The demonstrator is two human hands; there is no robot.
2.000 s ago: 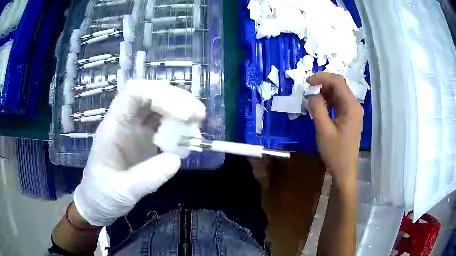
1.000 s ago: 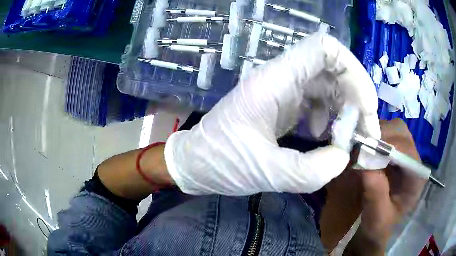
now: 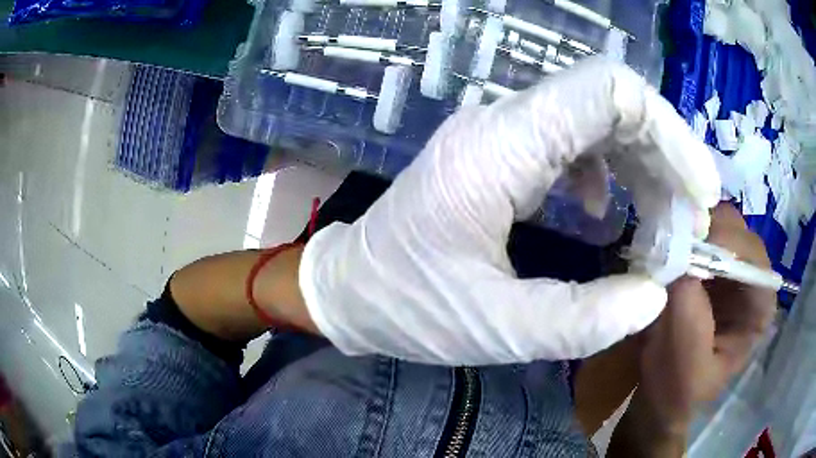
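Observation:
My left hand [image 3: 483, 241], in a thin white glove, pinches a white padded piece [image 3: 677, 237] between thumb and fingers at the right. A white core rod [image 3: 738, 268] with a metallic end sticks out from it to the right. My right hand [image 3: 707, 344], bare, is partly behind the glove, its fingers against the near end of the rod. Whether it grips the rod or a small white piece is hidden.
A clear blister tray [image 3: 313, 139] with white rods and padded strips lies behind my left hand. Small white pieces [image 3: 747, 156] lie on a blue ribbed tray [image 3: 726, 76] at the right. A ribbed blue stack [image 3: 152, 125] stands below the green bench edge [image 3: 107, 40].
The view has swung left. My hands have come together at the rod; the small white piece seen in my right fingers earlier is now mostly hidden.

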